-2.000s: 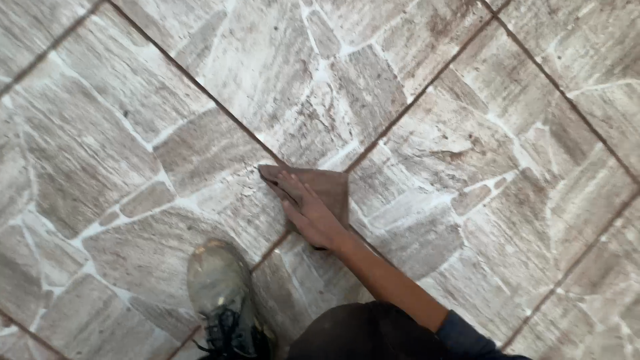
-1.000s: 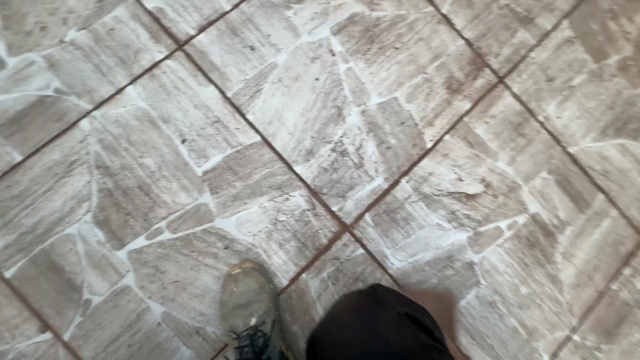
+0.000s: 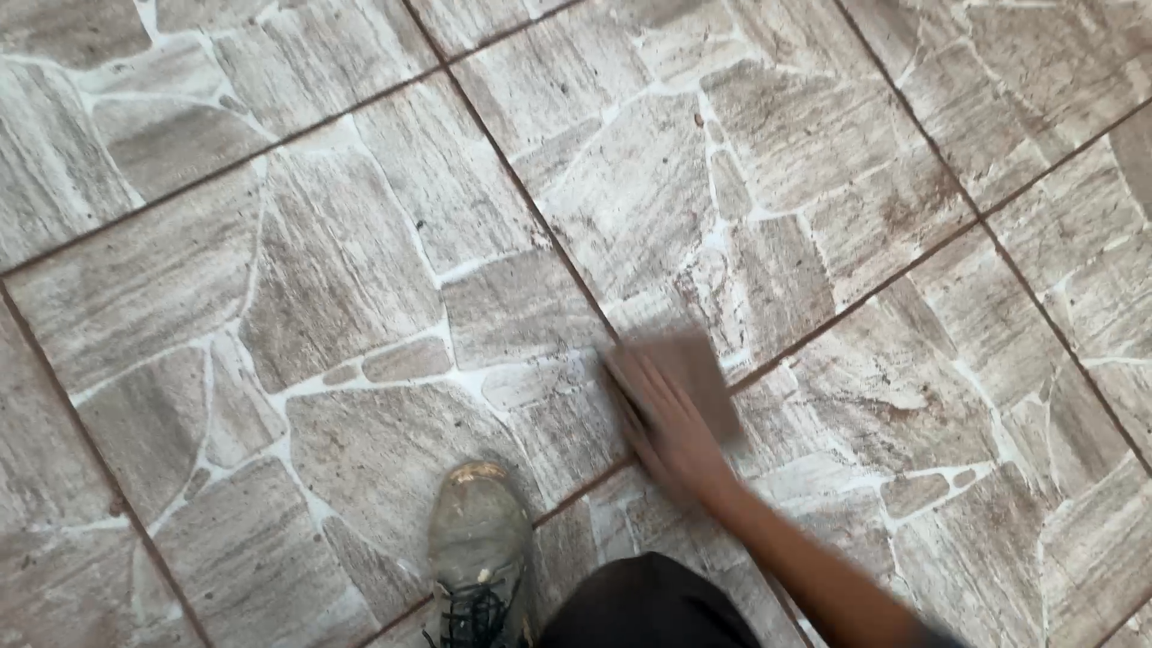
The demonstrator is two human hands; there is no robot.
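Observation:
My right hand (image 3: 670,427) reaches in from the lower right and lies on a flat brown sponge or pad (image 3: 693,373), its fingers spread over the left part. The pad covers a crossing of brown grout lines in the tiled floor (image 3: 351,243); hand and pad are blurred. Which material the pad is made of, I cannot tell. My left hand is outside the view.
A worn, dusty lace-up shoe (image 3: 481,531) stands on the tiles left of my hand. Beside it, a knee in dark trousers (image 3: 648,607) fills the bottom edge. Stone-patterned tiles with brown joints surround them.
One second ago the hand and pad were out of sight over the grout crossing, with part of the arm low beside the knee. Now both are back on the crossing, as in the oldest frame.

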